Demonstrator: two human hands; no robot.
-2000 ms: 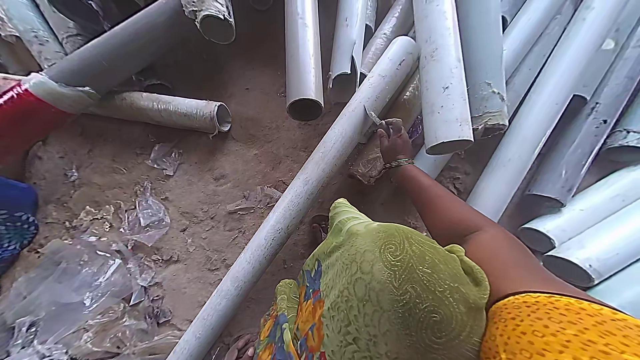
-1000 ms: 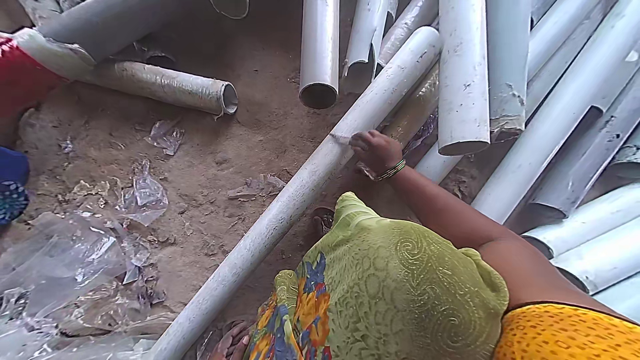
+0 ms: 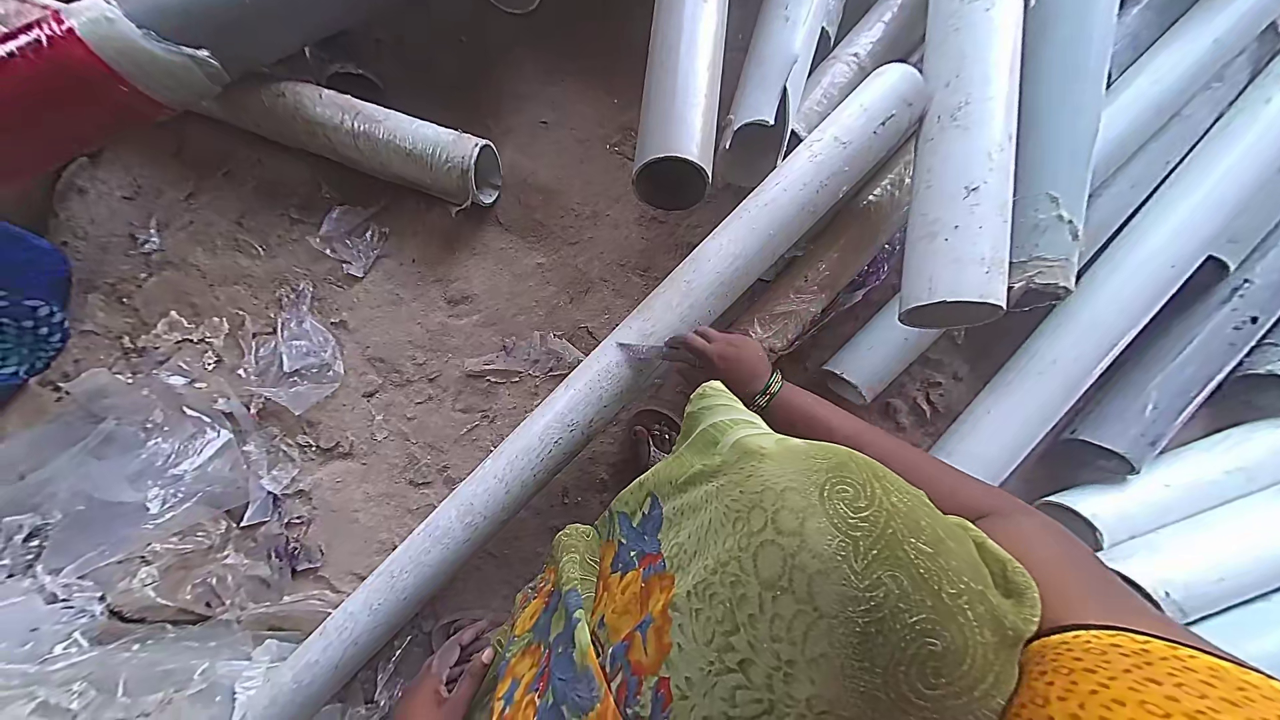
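A long whitish plastic pipe [image 3: 560, 435] runs diagonally from the lower left to the upper right, its surface speckled and scuffed. My right hand [image 3: 728, 360], with bangles at the wrist, is closed on a small knife [image 3: 645, 350], whose flat blade lies against the middle of the pipe. Low in the view, my left hand [image 3: 455, 670] is beside the pipe's lower part, partly cut off by the frame and my clothing; whether it grips anything cannot be made out.
Many pipes [image 3: 960, 180] lie piled at the right. Torn clear plastic film [image 3: 130, 470] covers dirt ground at the lower left. Another pipe [image 3: 370, 140] lies at the upper left, near red material [image 3: 70, 100]. Blue patterned cloth [image 3: 30, 305] shows at the left edge.
My right hand has moved down along the pipe with the knife, from near its upper end to about its middle. More of my left hand shows at the bottom.
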